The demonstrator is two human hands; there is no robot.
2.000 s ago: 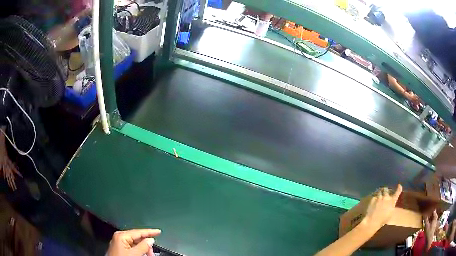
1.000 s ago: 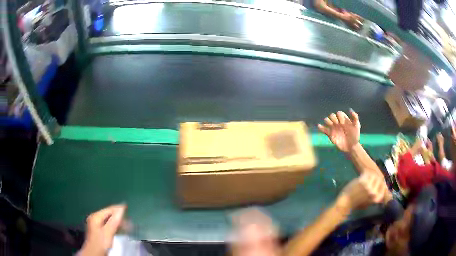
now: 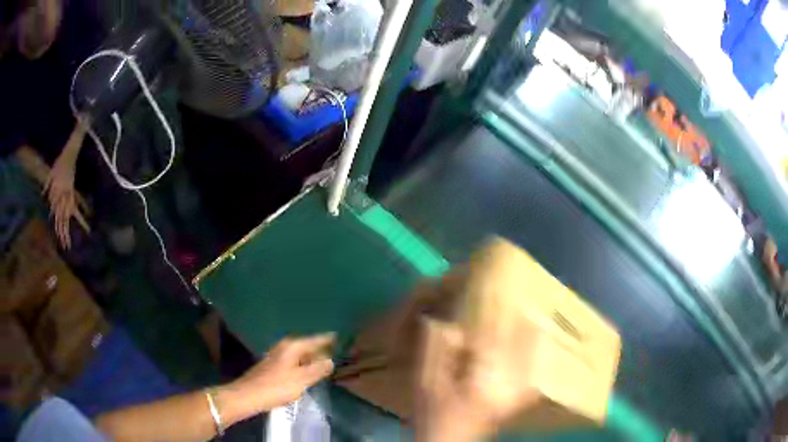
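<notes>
A brown carton [image 3: 553, 337] lies over the dark green side table and its bright green rail, partly blurred. Its lighter face shows a small dark print. My right hand [image 3: 471, 380] is blurred in front of the carton's near side; its finger grip is unclear. My left hand [image 3: 298, 371], with a band at the wrist, is beside the carton's left end, fingers bent. A white strip or sheet [image 3: 298, 423] shows just below my left hand; whether I hold it is unclear.
The side table [image 3: 302, 268] ends at a white pole [image 3: 371, 112]. The dark conveyor belt [image 3: 553, 233] runs behind the rail. A floor fan [image 3: 225, 56], a blue bin [image 3: 302, 116], another person's hand [image 3: 65, 203] and brown boxes [image 3: 65, 324] are at left.
The view has swung left since one second ago. My right hand is now against the carton in view, and my left hand is nearer its left end. The other person's reaching arms at right have left view.
</notes>
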